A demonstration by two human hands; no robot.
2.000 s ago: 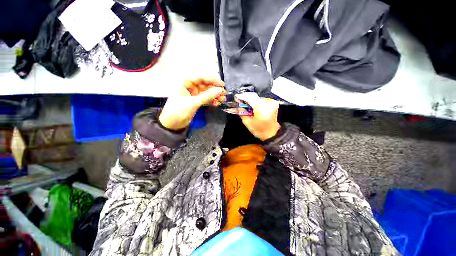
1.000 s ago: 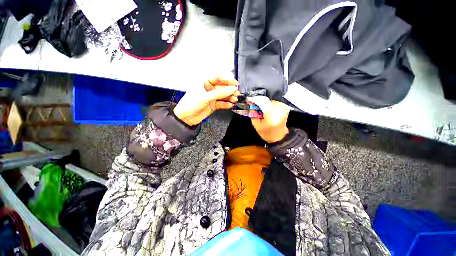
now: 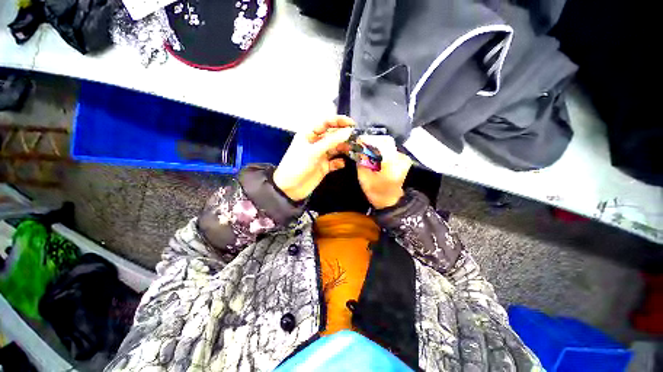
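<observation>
The grey garment (image 3: 451, 87) with a curved white trim (image 3: 465, 35) lies heaped on the white table, its near end at my fingertips by the table edge. My left hand (image 3: 312, 160) pinches the garment's edge between thumb and finger. My right hand (image 3: 384, 173) holds the same edge from the other side, with small snips (image 3: 371, 164) with a red-pink handle tucked in its palm. A fine thread (image 3: 382, 75) lies across the cloth. No needle can be made out.
A black floral item with red rim (image 3: 211, 36), white paper (image 3: 145, 6) and black crumpled plastic (image 3: 80, 27) lie at the table's left. Dark garments (image 3: 625, 87) are at right. Blue bins stand below left (image 3: 145, 131) and lower right (image 3: 567, 338); green plastic (image 3: 27, 269) is lower left.
The view has shifted and tilted. My left hand has come closer to my right hand, and both stay at the garment's edge. The snips remain in my right palm.
</observation>
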